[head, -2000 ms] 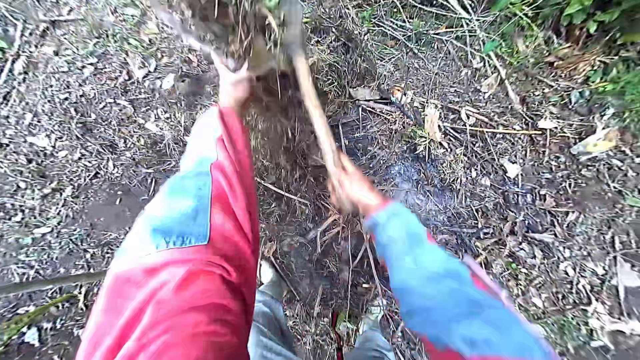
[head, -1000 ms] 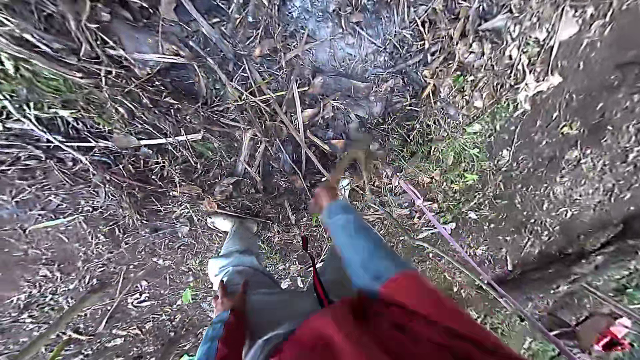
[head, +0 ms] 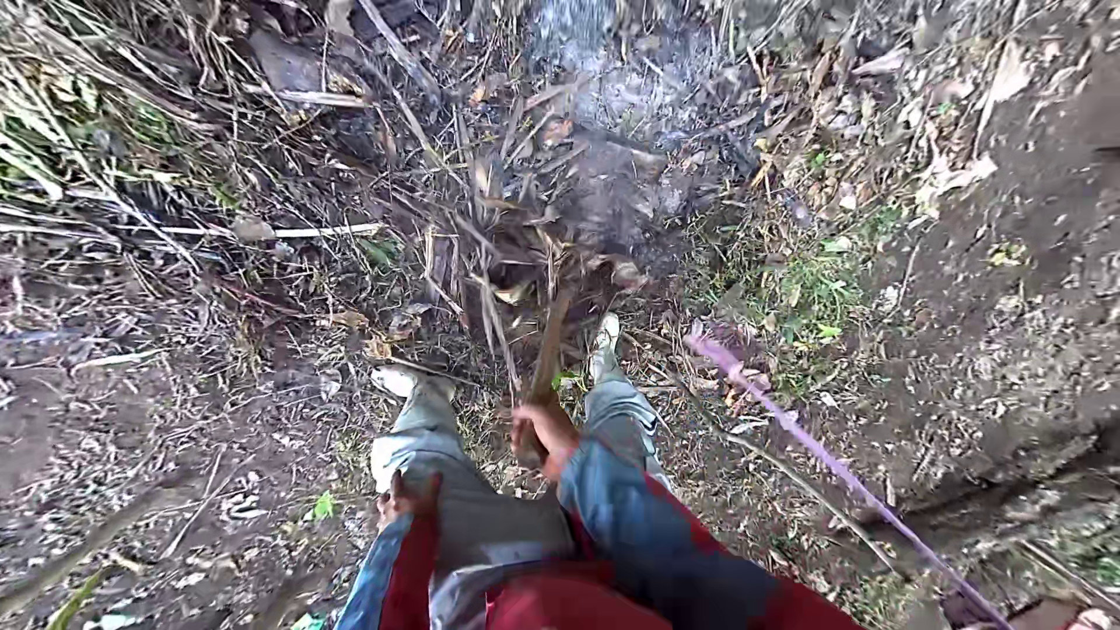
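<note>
My right hand [head: 544, 430], below the middle of the head view, is closed around a wooden handle [head: 551, 346]. The handle points up and away from me, between my feet. Its far end is lost among dry leaves and stalks [head: 525, 254], so the kind of tool cannot be told. My left hand [head: 409, 499] rests at my left thigh, fingers apart, with nothing seen in it.
Grey ash [head: 604, 96] lies on the ground ahead. A purple strap or rope [head: 814, 446] runs slantwise at the right, beside a thin branch [head: 779, 468]. Dry stalks and grass [head: 96, 131] are heaped at the upper left. My shoes [head: 605, 337] stand in litter.
Two seconds ago my left hand was raised at a dark clump of plant matter or soil; now it is down at my thigh. My right hand still holds the handle. The view has turned strongly.
</note>
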